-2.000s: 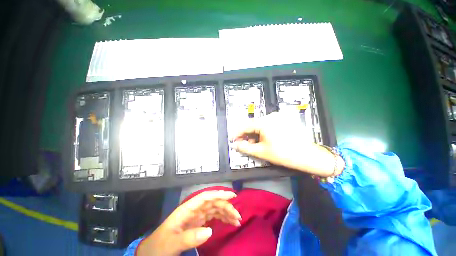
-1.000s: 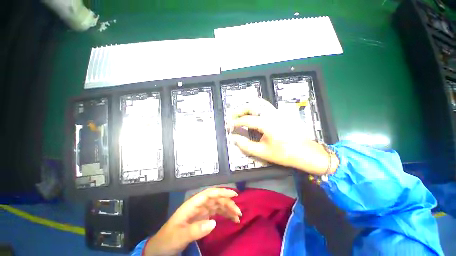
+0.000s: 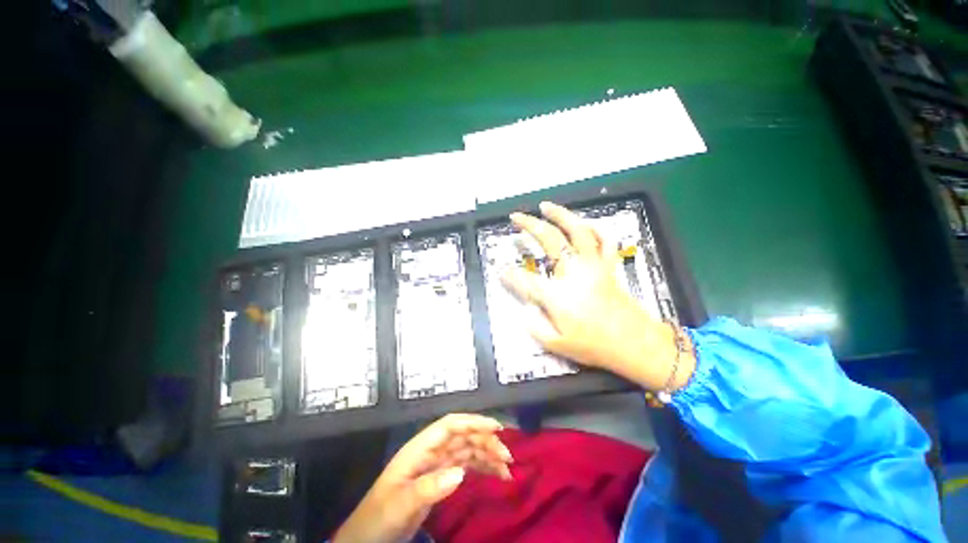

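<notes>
A black foam tray holds a row of several open phone mid-frames. The leftmost phone mid-frame has a dark area and an orange flex cable; the middle ones are bright and silvery. My right hand lies over the fourth phone mid-frame, fingers spread and fingertips near its upper part, with an orange flex cable beside them. I see nothing held in it. My left hand hovers at the tray's near edge, fingers curled and apart, with nothing visible in it.
Two white ribbed liner sheets lie behind the tray on the green bench. A pale nozzle is at upper left. Stacked foam trays stand at right. Another tray is below at left.
The view has shifted, so the tray appears lower. My right hand has moved up the fourth phone mid-frame and its fingers have spread from a pinch. My left hand is much as before.
</notes>
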